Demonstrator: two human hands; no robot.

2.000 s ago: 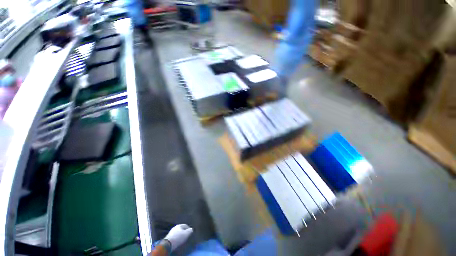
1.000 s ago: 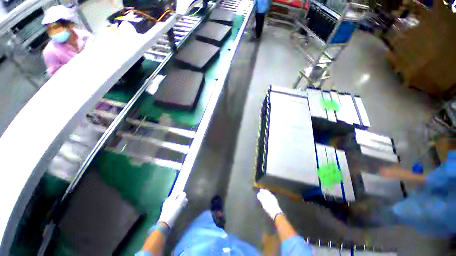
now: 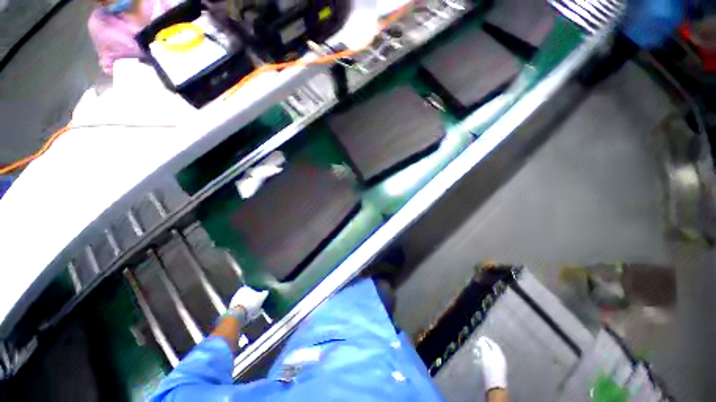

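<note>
My left hand (image 3: pixel 248 303), in a white glove, is over the near edge of the conveyor beside the bare rollers (image 3: pixel 182 286). It holds nothing that I can see; its fingers are blurred. My right hand (image 3: pixel 492 363), also gloved, is over the silver top of the stacked chassis (image 3: pixel 520 330) at the lower right, with no object visible in it. Whether it touches the metal is unclear. Dark flat pads lie in a row on the green conveyor, the nearest pad (image 3: pixel 297 216) just beyond my left hand.
A white workbench (image 3: pixel 141 149) runs along the conveyor's far side, with an orange cable, a black box (image 3: pixel 184 59) and dark equipment on it. A person in pink (image 3: pixel 129 31) is behind it. The conveyor's metal rail (image 3: pixel 408 212) is in front of me. A blue-clothed person is at the top right.
The view has turned toward the conveyor and come nearer to it. My left hand has moved from the rail to beside the rollers. My right hand is now over the chassis stack.
</note>
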